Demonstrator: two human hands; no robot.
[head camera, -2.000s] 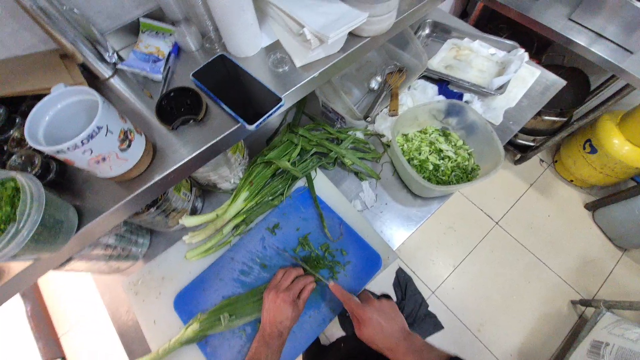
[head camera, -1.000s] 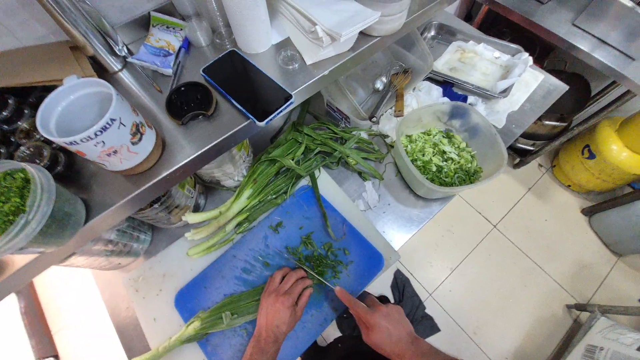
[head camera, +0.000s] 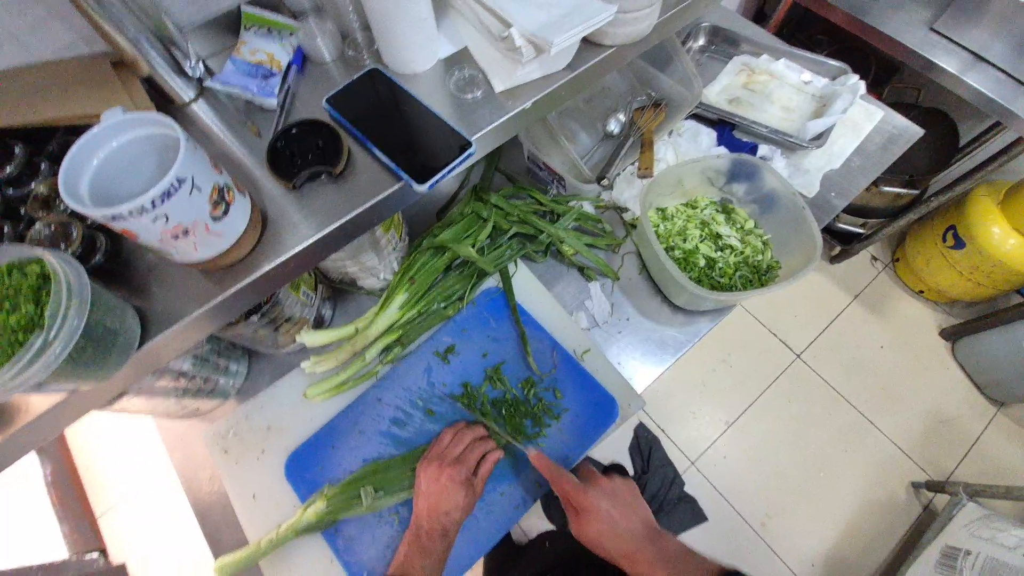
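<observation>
My left hand (head camera: 454, 474) presses the leafy end of a green onion bunch (head camera: 360, 492) on a blue cutting board (head camera: 376, 440), its fingers curled. In my right hand (head camera: 596, 504) is a kitchen knife (head camera: 498, 433), index finger along it, the blade beside my left fingertips; the handle is hidden. Chopped greens (head camera: 516, 404) lie just past the blade. The blue board rests on a larger white board (head camera: 264, 464). More whole green onions (head camera: 448, 272) lie across the far edge of both boards. A plastic tub (head camera: 720, 232) of chopped greens stands to the right.
A steel shelf (head camera: 280, 296) crosses above the work surface, bearing a phone (head camera: 400, 126), a white tub (head camera: 156, 188), a black lid (head camera: 307, 152) and a container of herbs (head camera: 64, 320). Utensils (head camera: 632, 140) lie in a clear bin. A steel tray (head camera: 768, 84) and a yellow gas cylinder (head camera: 964, 240) are at right.
Both hands stay at the cut end of the green onions. The knife blade has shifted slightly against the left fingertips. Nothing has been let go.
</observation>
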